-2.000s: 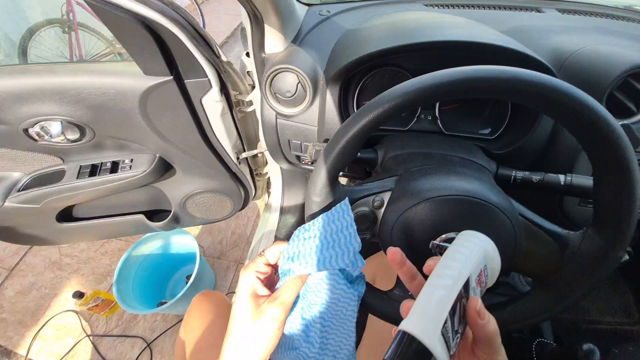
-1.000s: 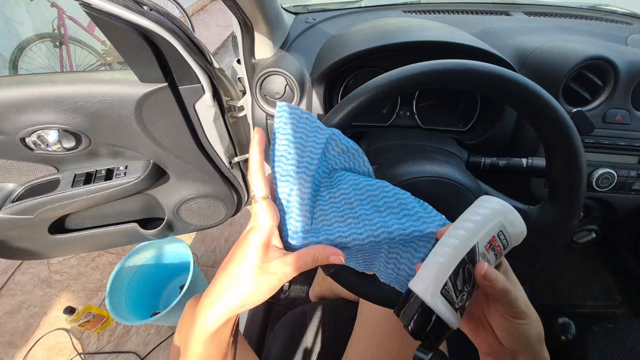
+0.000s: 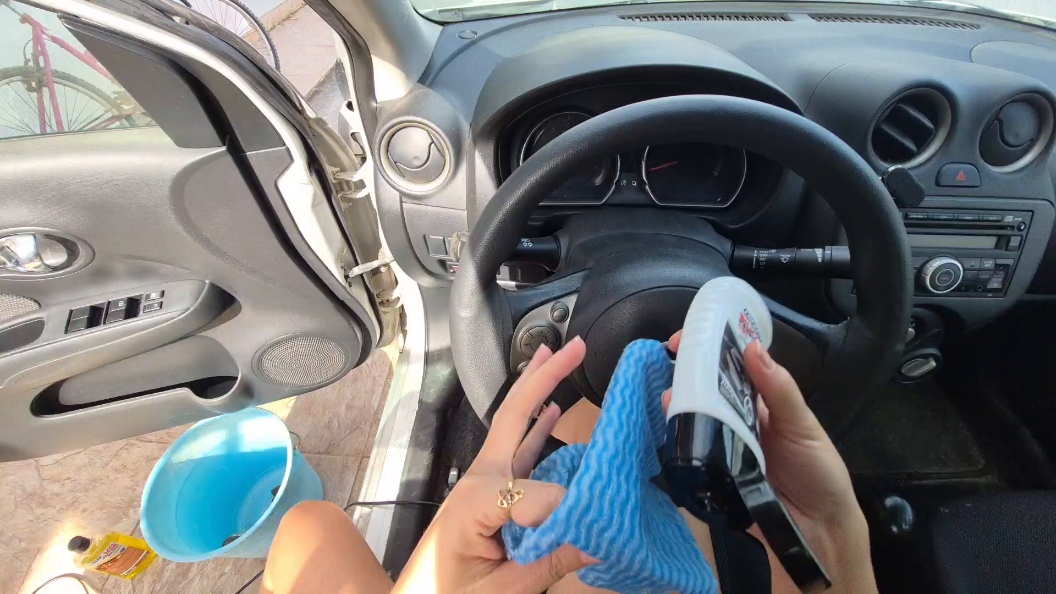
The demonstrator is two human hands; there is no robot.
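Note:
Low in the middle of the head view, my left hand (image 3: pixel 503 495), with a gold ring, holds a bunched blue cleaning cloth (image 3: pixel 610 478) with a wavy pattern, its thumb and lower fingers on the cloth and other fingers raised. My right hand (image 3: pixel 804 462) grips a white bottle (image 3: pixel 716 355) with a black cap and spray-like black end pointing down. The bottle is tilted just right of the cloth and partly overlaps it. Both hands are in front of the black steering wheel (image 3: pixel 689 120); the fingers behind the bottle are mostly hidden.
The dashboard (image 3: pixel 577 58) lies beyond the wheel, with a car radio (image 3: pixel 961 252) at right. At left stand the open car door (image 3: pixel 124 214), a light blue bucket (image 3: pixel 223 487) on the tiles, and a bottle of yellow liquid (image 3: pixel 120 554). A black cable runs along the floor.
The cloth, spread out wide one second ago, is now bunched lower in my left hand. My right hand still holds the bottle, now turned more upright with its cap end down.

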